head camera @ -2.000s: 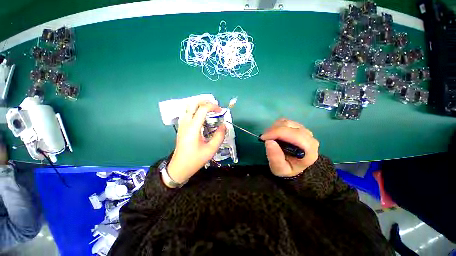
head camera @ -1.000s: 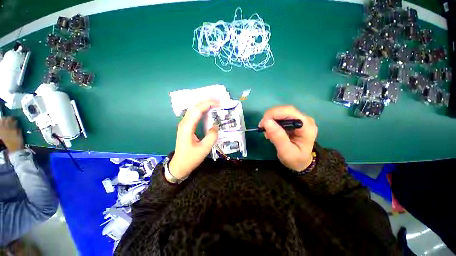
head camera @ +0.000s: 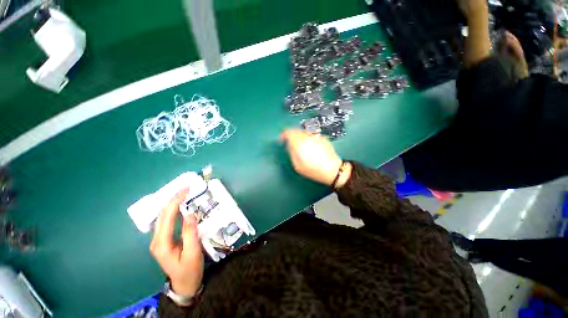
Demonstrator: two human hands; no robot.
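The white camera housing (head camera: 225, 217) lies on the green bench with its open cavity up, showing inner parts and thin wires at its near end. Its white block-like arm (head camera: 148, 208) points to the left. My left hand (head camera: 179, 239) holds the housing at its left side, fingers on the cavity edge. My right hand (head camera: 309, 155) is away to the right, over the bench near the lens modules (head camera: 324, 124). It is blurred, and its fingertips and anything in them cannot be made out. The screwdriver is not visible.
Tangled white strands (head camera: 185, 126) lie behind the housing. A black tray (head camera: 420, 46) is at the back right, with another person's arm (head camera: 478, 31) over it. A metal post (head camera: 204, 37) stands behind the bench. A finished camera (head camera: 22, 295) is lower left; a white part (head camera: 59, 46) is beyond the rail.
The view has turned to the right. My right hand has left the housing and moved toward the module pile; the screwdriver no longer shows. My left hand stays on the housing.
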